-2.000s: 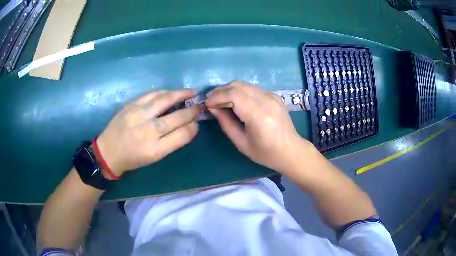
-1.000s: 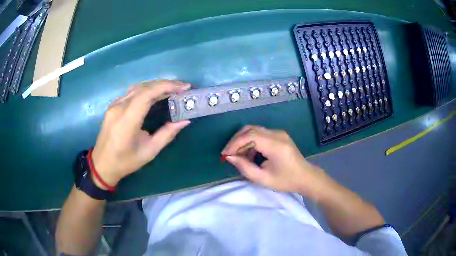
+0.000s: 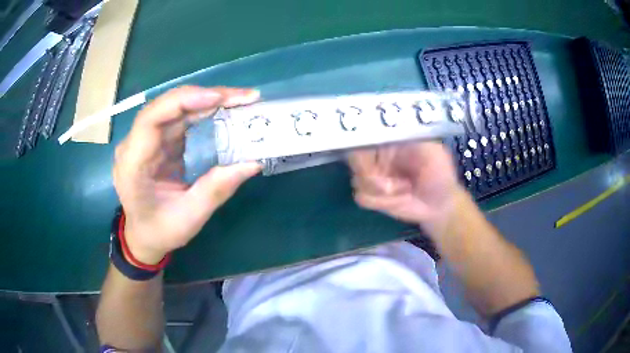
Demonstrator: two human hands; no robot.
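Observation:
A silver-white bar [image 3: 328, 123] with a row of several round seats is raised toward the camera and looks bright under glare. My left hand [image 3: 176, 162] grips its left end between thumb and fingers. My right hand [image 3: 404, 183] is blurred just below the bar's right half; its upper fingers are partly hidden by the bar, and I cannot tell whether it holds anything. Part of another grey bar [image 3: 304, 163] shows under the raised bar's lower edge. The black component tray [image 3: 514, 114], with shiny parts in its pockets, lies at the right, partly covered by the bar's right end.
Stacked black trays [image 3: 608, 96] stand at the far right. Loose bars [image 3: 55, 96] lie side by side at the upper left, next to the tan strip [image 3: 103, 76] with whitish tape [image 3: 114, 114] across its end. The green bench's front edge runs before my body.
The bar has come up off the bench toward the camera in my left hand, uncovering another bar beneath. My right hand has moved right and up to below the bar.

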